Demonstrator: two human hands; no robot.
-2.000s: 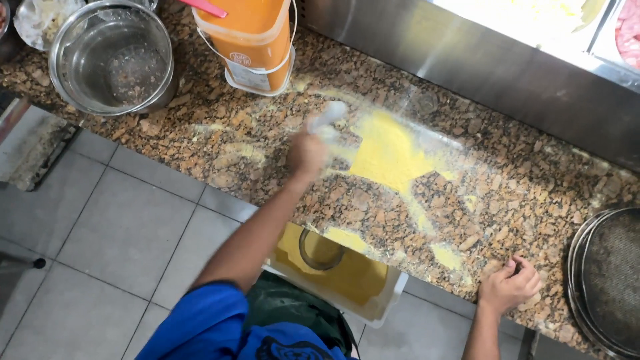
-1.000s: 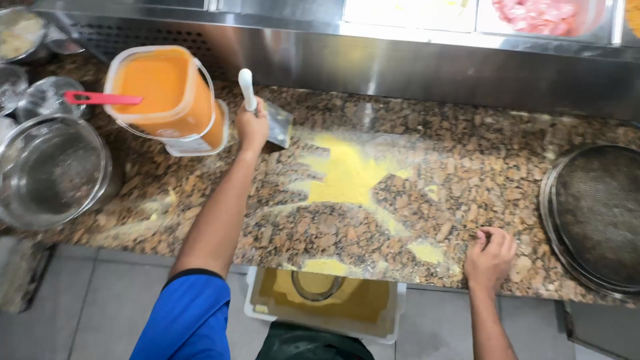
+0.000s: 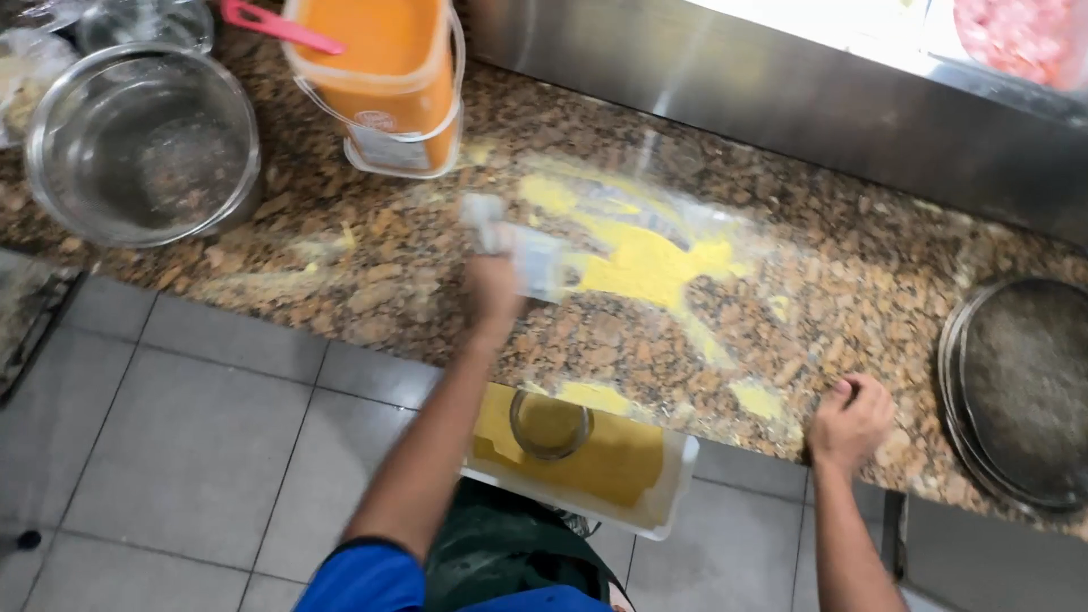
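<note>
My left hand (image 3: 495, 285) is closed on the handle of a bench scraper (image 3: 537, 262), blurred by motion, its flat blade down at the granite counter. Yellow flour or meal (image 3: 637, 263) lies in an irregular patch just right of the blade, with thin streaks toward the near edge. On the counter's near edge, to the right, rests my right hand (image 3: 852, 422), fingers curled, with no object visible in it. Below the edge, a plastic bin (image 3: 680, 484) contains more yellow meal and a round bowl (image 3: 551, 425).
A tub of orange sauce (image 3: 399, 110) with a pink utensil (image 3: 280, 27) stands behind my left hand. Metal pots (image 3: 140, 234) are at the left, round dark pans (image 3: 1028, 391) at the right. A steel counter wall (image 3: 765, 110) runs along the back, below food trays.
Since one second ago, my left hand has moved the scraper away from beside the tub, toward the yellow patch. My right hand stays at the counter's edge. The view has shifted and tilted.
</note>
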